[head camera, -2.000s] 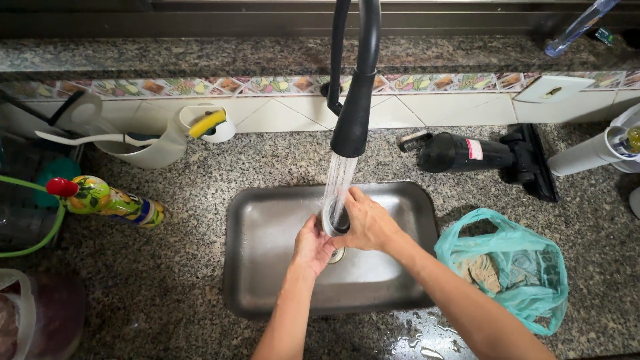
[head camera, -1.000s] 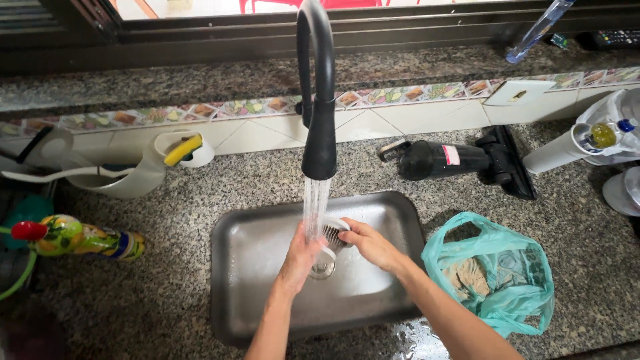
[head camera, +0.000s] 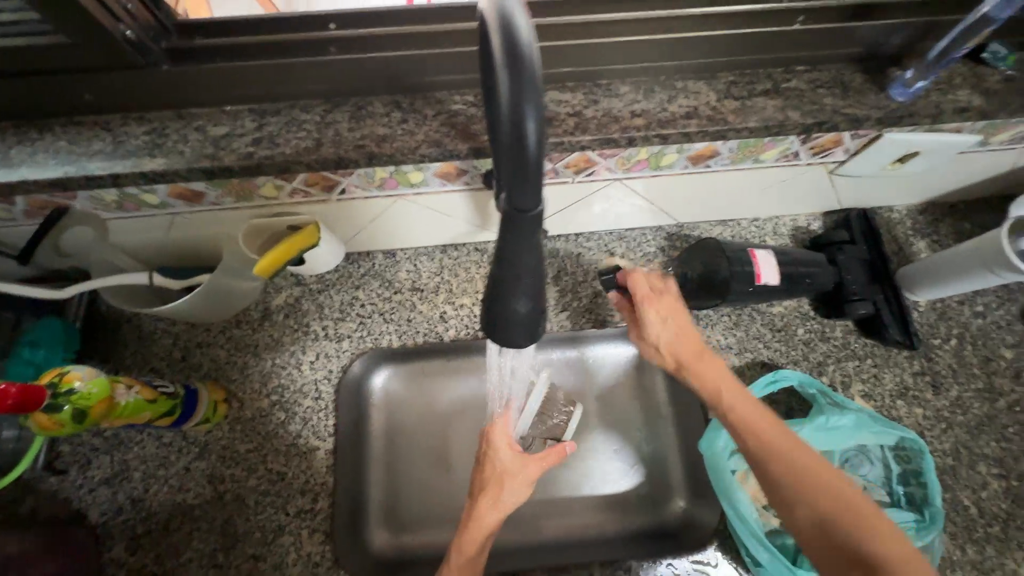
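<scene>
My left hand (head camera: 512, 464) holds a small pleated filter (head camera: 552, 416) with white rims over the steel sink (head camera: 384, 512). Water runs from the black faucet's spray head (head camera: 514, 296) beside the filter and onto my fingers. Above the sink's back right edge, my right hand (head camera: 656, 312) has its fingers around a small black part, at the left end of a black handheld vacuum cleaner's body (head camera: 768, 272) lying on the counter. Whether that part is joined to the vacuum is unclear, as the hand is blurred and covers the spot.
A teal plastic bag (head camera: 816, 424) sits right of the sink. A yellow sponge (head camera: 286, 250) rests in a white holder at the back left, and a patterned bottle (head camera: 120, 402) with a red cap lies below it. A white cylinder (head camera: 960, 260) is at the far right.
My right hand has left the filter and moved back and right to the vacuum. The filter has stayed in my left hand.
</scene>
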